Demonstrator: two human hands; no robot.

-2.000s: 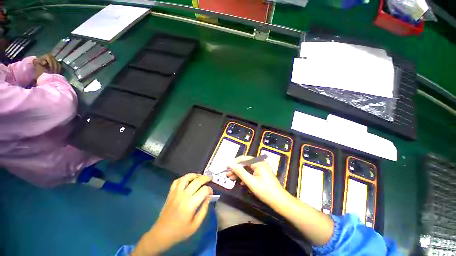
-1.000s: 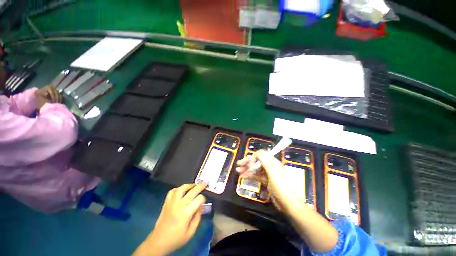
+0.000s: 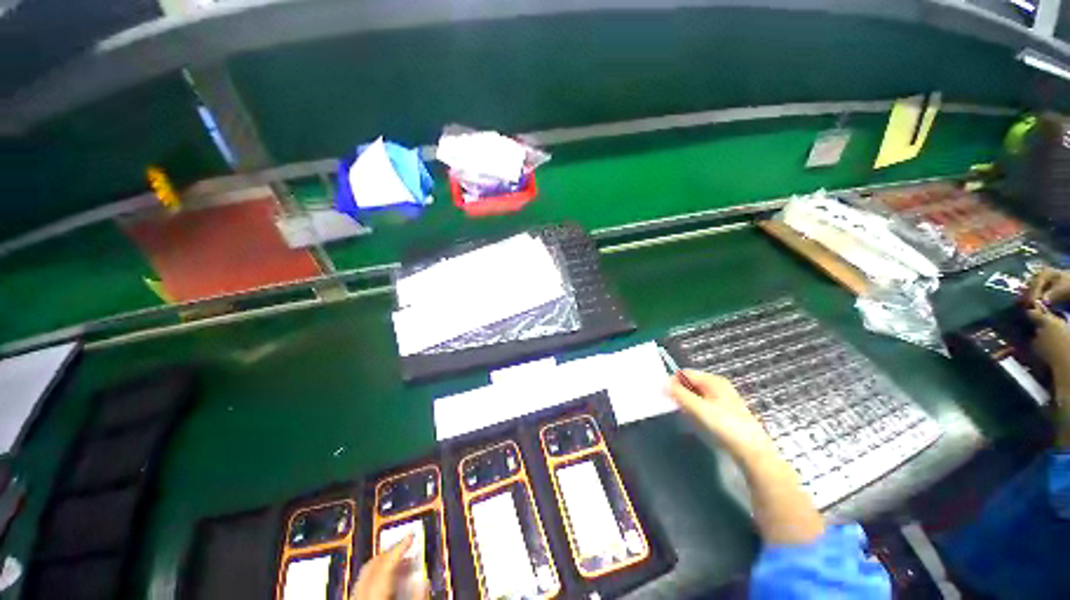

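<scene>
Several black phone housings with orange rims (image 3: 593, 498) lie in a row in a black phone tray (image 3: 223, 551). The tray's leftmost slot holds no phone. My left hand (image 3: 385, 572) is at the bottom edge, partly cut off, over the lower part of the second phone from the left; whether it holds anything is hidden. My right hand (image 3: 708, 402) is raised at the left edge of the clear blister tray (image 3: 810, 399). It holds thin tweezers (image 3: 670, 361), tip pointing up and left. A white strip sheet (image 3: 552, 387) lies just beyond the phones.
White sheets (image 3: 481, 287) lie on clear plastic over a black component tray (image 3: 604, 307). An empty black tray (image 3: 100, 492) is at left. A red bin (image 3: 499, 199) and blue bag (image 3: 385, 178) are behind. Another person's hands (image 3: 1050, 307) work at far right.
The view has turned right, bringing the whole blister tray into sight. My right hand has moved from over the phones to the blister tray. My left hand has moved from the leftmost phone to the second.
</scene>
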